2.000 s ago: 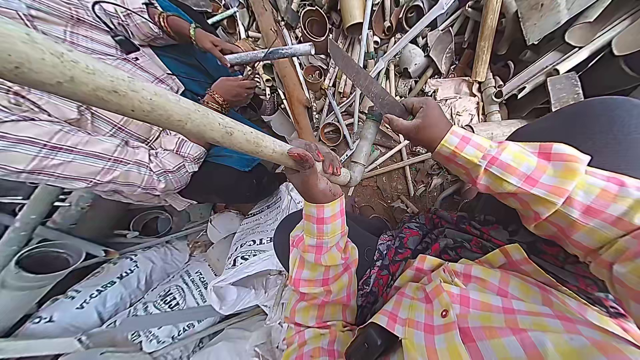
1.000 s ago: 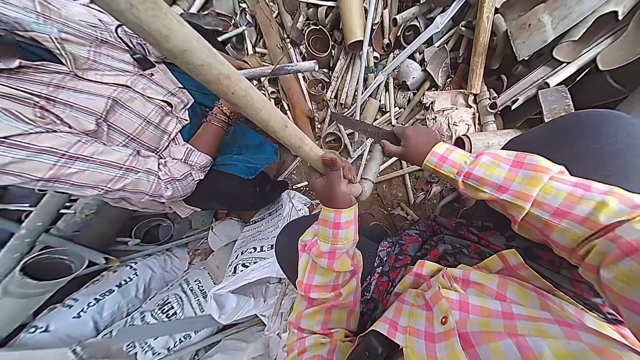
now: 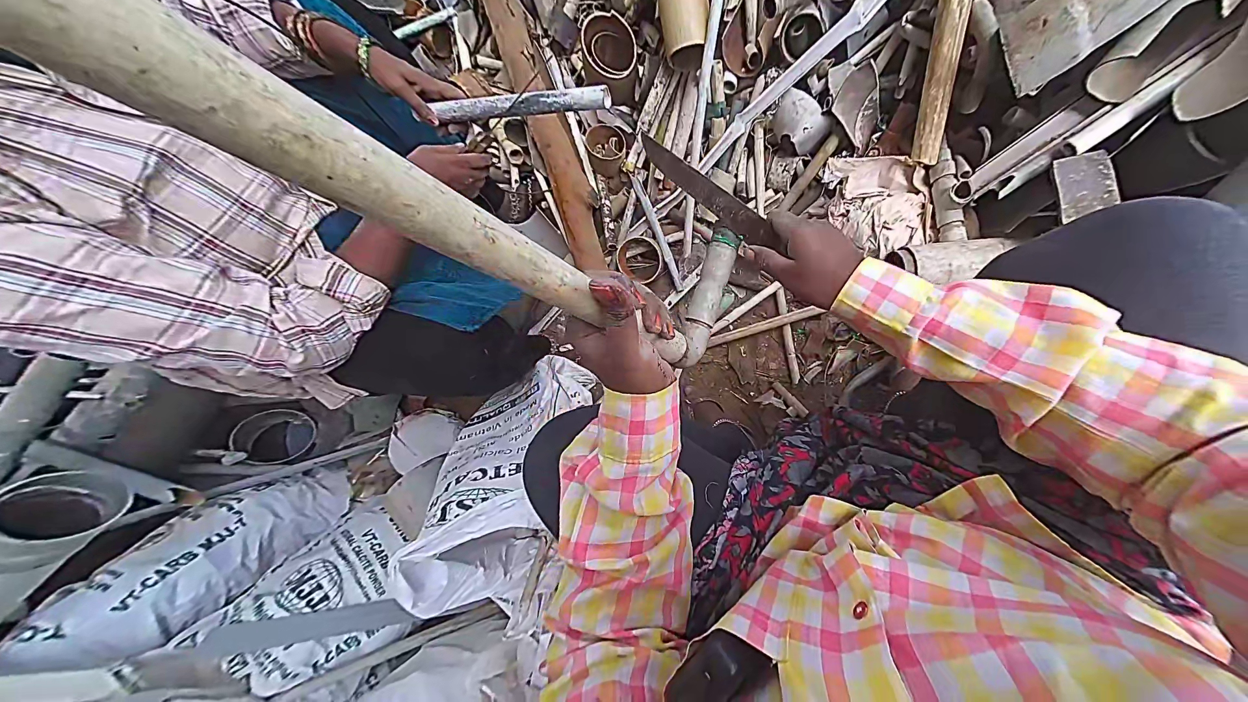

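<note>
My left hand (image 3: 624, 336) grips a long, dirty off-white plastic pipe (image 3: 390, 195) near its lower end. The pipe slants up to the upper left, and an elbow fitting (image 3: 694, 336) with a short grey pipe piece (image 3: 717, 278) sits at its end. A green band rings the top of that piece. In my right hand (image 3: 809, 258) is a dark flat blade (image 3: 707, 193), its handle hidden in the fist; the blade points up and left, above the short piece. Whether it touches the pipe I cannot tell.
At the upper left a co-worker's hands (image 3: 448, 168) are by a grey pipe (image 3: 522, 103). Pipe scraps and broken fittings (image 3: 799, 122) cover the ground ahead, with wooden poles (image 3: 551, 146) among them. Printed white sacks (image 3: 185, 565) and wide pipes (image 3: 58, 507) lie at the lower left.
Since one second ago the long pipe's upper part has swung down and left, uncovering the co-worker's hands. The blade in my right hand points more steeply upward than it did then.
</note>
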